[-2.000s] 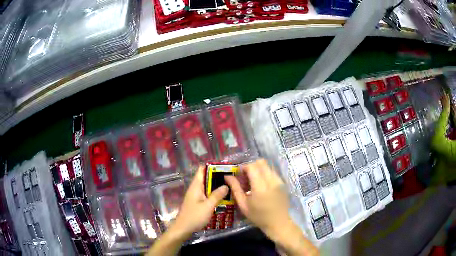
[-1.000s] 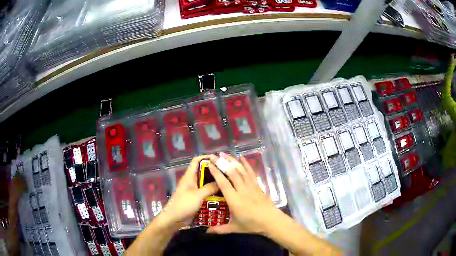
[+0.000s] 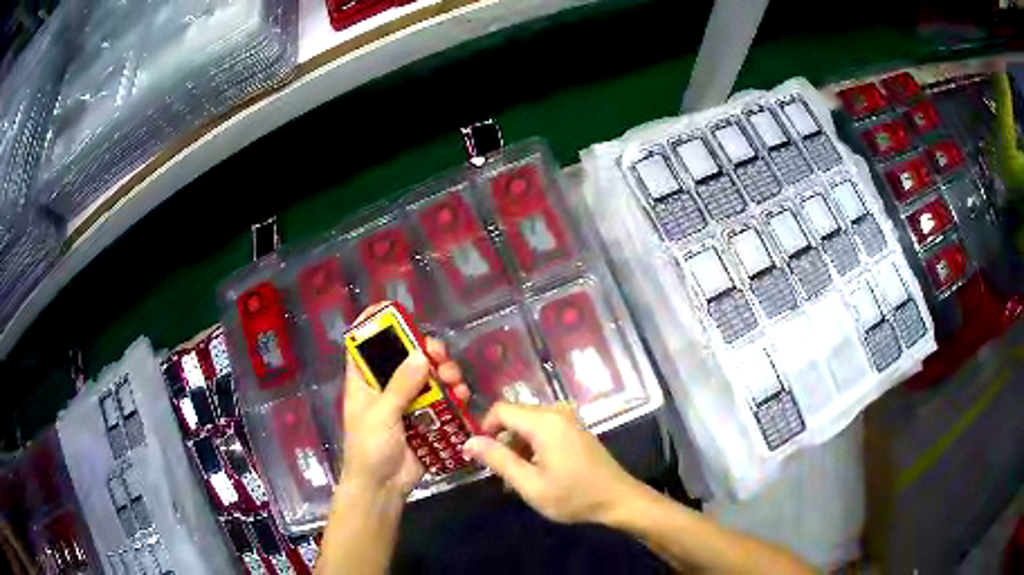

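Observation:
My left hand [image 3: 385, 432] holds a red phone body [image 3: 439, 446] tilted over the lower part of the clear blister tray [image 3: 616, 294]. The phone has a yellow screen surround [image 3: 362, 337] around a dark screen and rows of small red keys below it. My left thumb lies over the lower part of the screen. My right hand [image 3: 539, 458] is at the phone's lower right edge, thumb and forefinger close together there. Whether the right fingers pinch the phone's edge or only touch it is not clear. The blister tray's pockets hold red phones, rear side up.
A front housing tray [image 3: 800, 357] with white sheet and frames lies right. Another blister tray [image 3: 930, 220] is beyond it. More frames [image 3: 126, 416] and phones [image 3: 209, 455] lie left. Single phones [image 3: 265, 240] [image 3: 483, 139] lie on the green belt. Clear trays [image 3: 146, 101] are stacked on the shelf.
The phone has turned and moved left in my left hand, showing more of its front. My right hand has moved off the screen to the phone's lower right edge. The view has shifted.

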